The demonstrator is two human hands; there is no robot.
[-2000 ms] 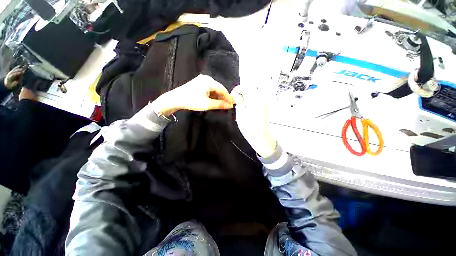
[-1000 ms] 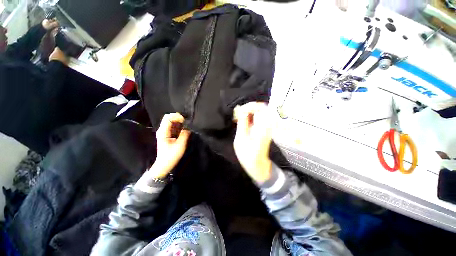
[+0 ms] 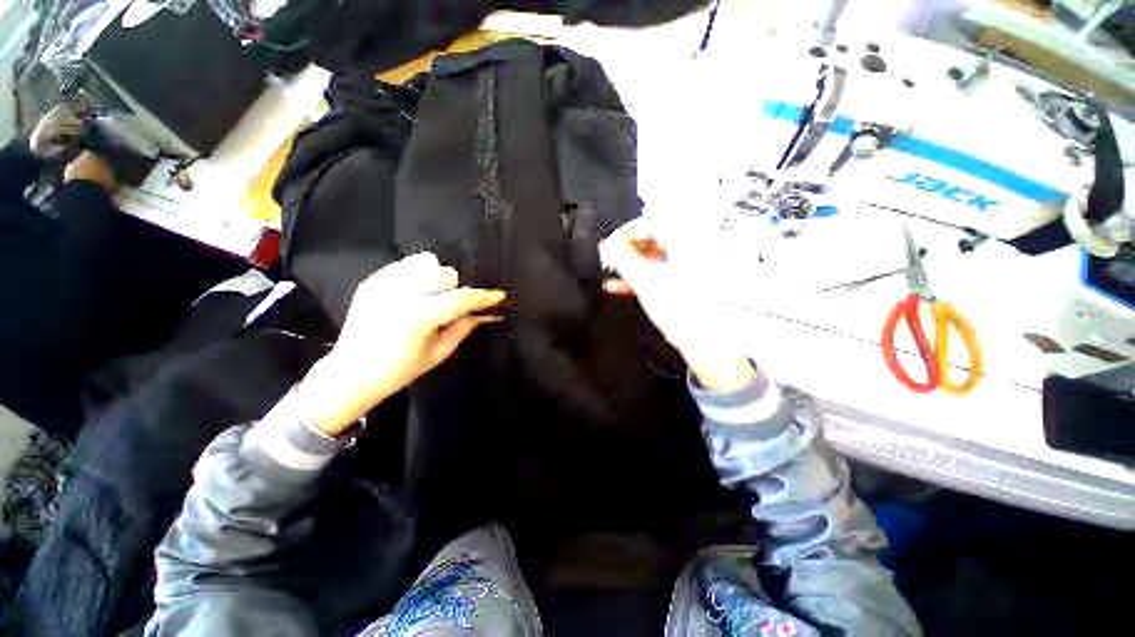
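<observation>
The black garment (image 3: 454,187) lies over the table edge and my lap, with a rough greyish seam running along its upper part. My left hand (image 3: 405,326) is over its middle, thumb and forefinger close together at the cloth; whether they pinch cloth or thread is not clear. My right hand (image 3: 672,292) is at its right side, fingers curled and overexposed; I cannot tell if it holds anything. The snips (image 3: 931,339), with red and orange-yellow handles, lie on the table right of the needle area, blades pointing away.
The white JACK sewing machine (image 3: 958,187) stands at the right, its presser foot (image 3: 790,205) beyond my right hand. A black slab (image 3: 1093,411) lies at the table's right. A marked strip (image 3: 921,458) follows the front edge. Another person's hands (image 3: 75,149) and a dark box are at upper left.
The view has shifted. My hands met near the cloth's right side, then parted, and are now apart over the garment. The upper cloth lies straighter than one second ago.
</observation>
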